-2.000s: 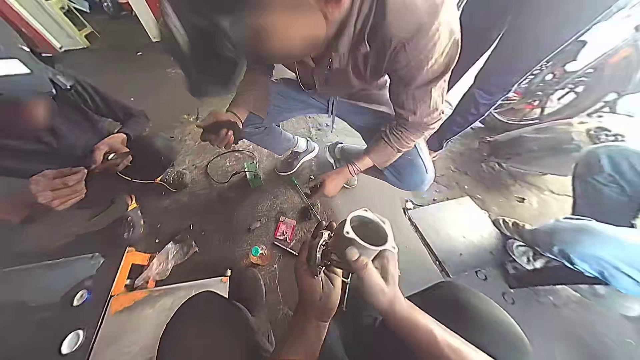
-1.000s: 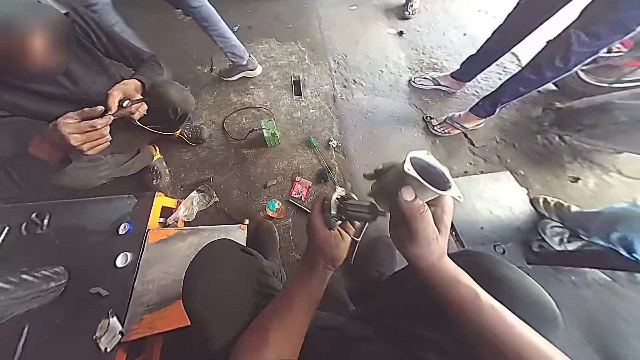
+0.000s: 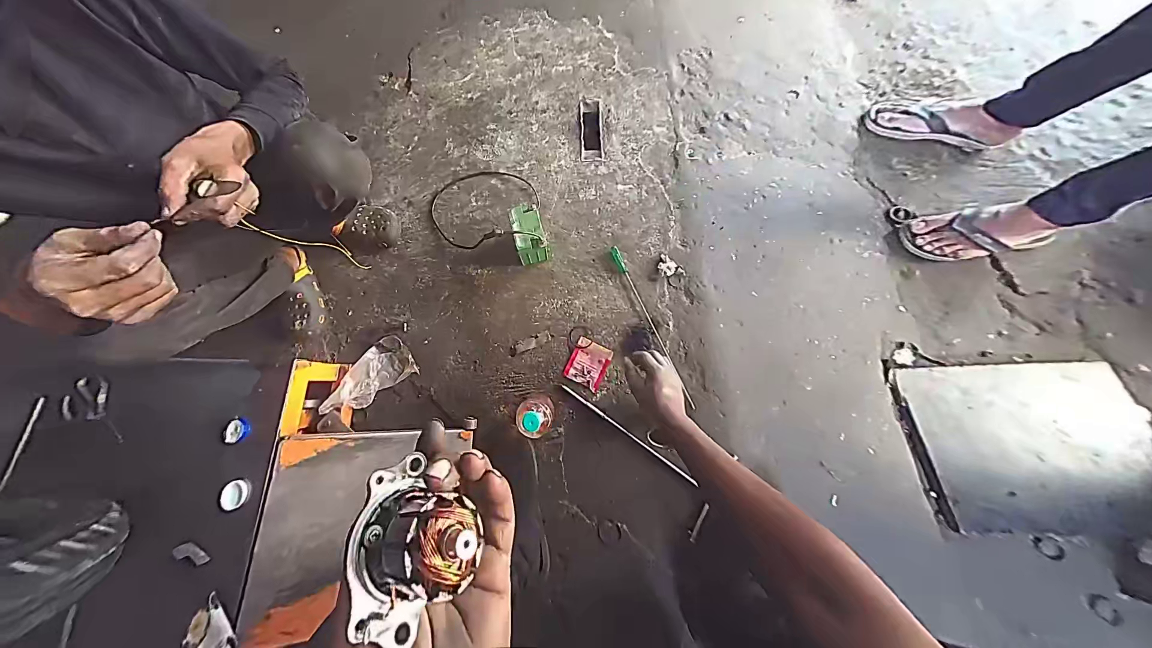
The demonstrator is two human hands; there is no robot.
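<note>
My left hand [image 3: 490,540] holds a cast metal motor housing [image 3: 364,549] with a copper-wound armature [image 3: 447,544] in it, its shaft end facing up. My right hand [image 3: 655,382] is down at the floor, fingers at a small dark object [image 3: 639,340]; whether they grip it is hidden. A long thin screwdriver with a green handle [image 3: 618,260] lies partly behind that hand. To its left are a red packet [image 3: 589,364] and a small bottle with a teal cap [image 3: 534,419]. A thin metal rod [image 3: 630,436] slants below the hand.
A green block-shaped part [image 3: 530,236] with a black cable lies farther off. At left, a co-worker's hands [image 3: 108,270] hold a small part with yellow wire. A plastic bag [image 3: 371,373] lies by an orange-edged metal plate [image 3: 306,522]. A person's sandalled feet [image 3: 972,229] stand at right.
The metal cylinder that my right hand held a second ago is out of sight, and that hand has reached down to the floor. The person crouching opposite two seconds ago is no longer in view.
</note>
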